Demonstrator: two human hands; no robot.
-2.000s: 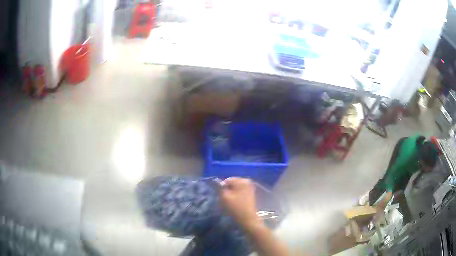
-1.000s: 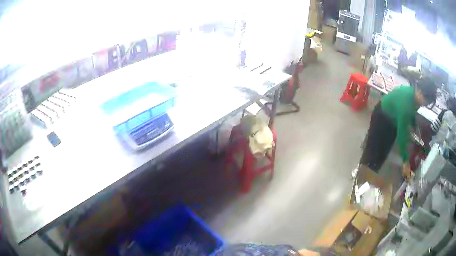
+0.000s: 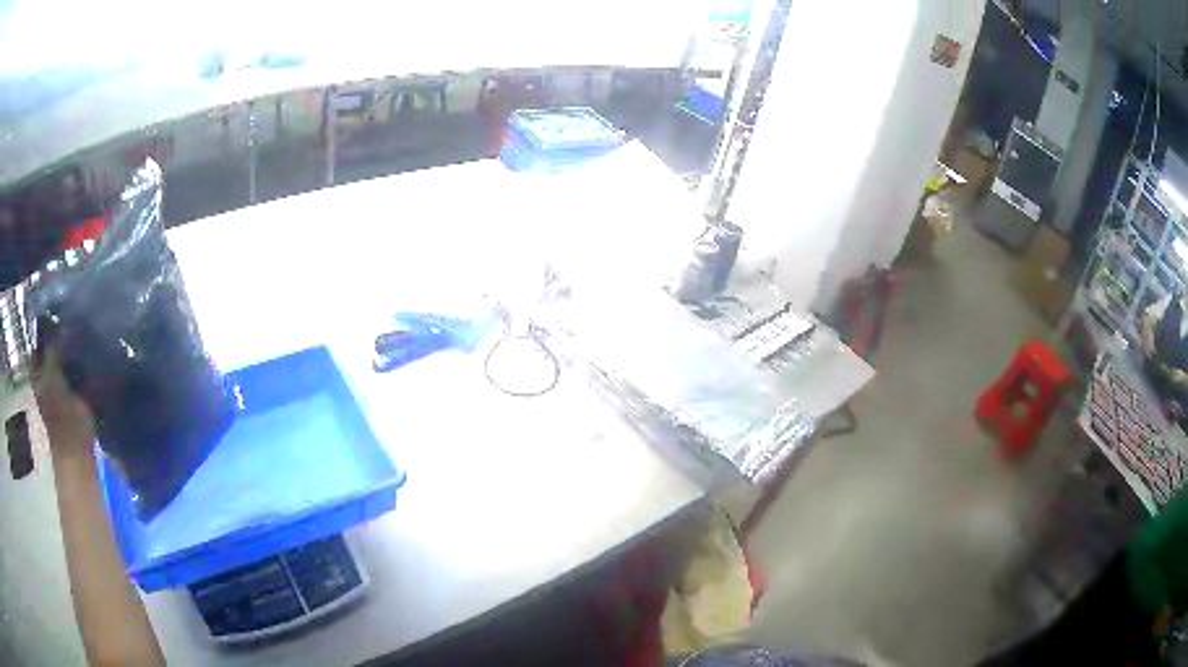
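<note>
A tall, dark, glossy filled plastic bag is upright over the left part of the shallow blue tray. My left hand grips the bag's left side; my forearm comes up from the bottom left edge, and the bag hides some fingers. Whether the bag's bottom touches the tray cannot be told. The tray sits on the counting scale, whose keypad side faces me. My right hand is out of the picture. A blurred bluish, shiny patch is cut off by the bottom edge; what it is cannot be told.
On the pale bench are a black-blue item, a looped cable, clear glossy sheets, a dark roll-like object and, further back, blue trays. A phone-like item is far left. A red stool stands right.
The view has swung over the bench, bringing the scale and tray closer. My left hand with a filled bag has come in at the left. The floor tote and right hand have left view.
</note>
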